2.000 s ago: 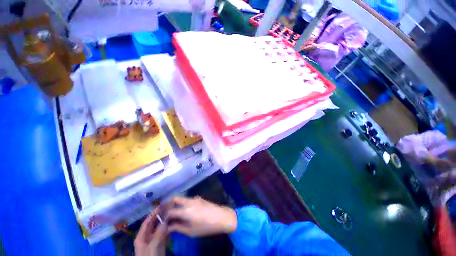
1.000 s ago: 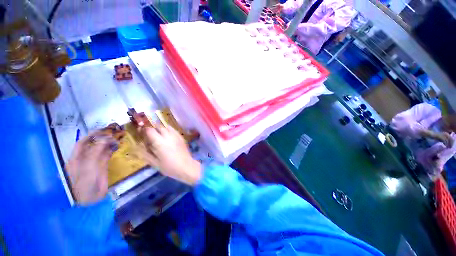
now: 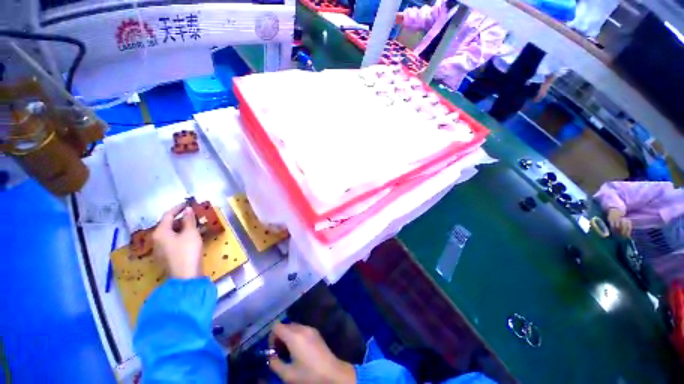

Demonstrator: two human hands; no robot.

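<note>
The orange-brown clamping fixture [image 3: 206, 217] sits on the gold base plate [image 3: 225, 255]. My left hand [image 3: 180, 244] reaches over the plate, its fingertips closed on the fixture and covering part of it. Whether a ring is between the blocks is hidden. My right hand [image 3: 304, 354] is low in front of the machine bed, off the plate. Its fingertips pinch a small shiny part [image 3: 270, 352], likely a ring part, mostly hidden by the fingers. Two silver ring parts [image 3: 523, 328] lie close together on the green mat.
The gold machine head [image 3: 49, 146] hangs at the left. A spare block [image 3: 185, 142] lies behind the plate and a blue pen [image 3: 112, 260] left of it. Stacked red trays [image 3: 279, 169] rise on the right. A clear strip [image 3: 452, 253] lies on the mat. Neighbouring workers sit beyond.
Both hands were over the plate one second ago. My right hand has moved back and down and now holds a small shiny part. My left hand has moved right onto the fixture.
</note>
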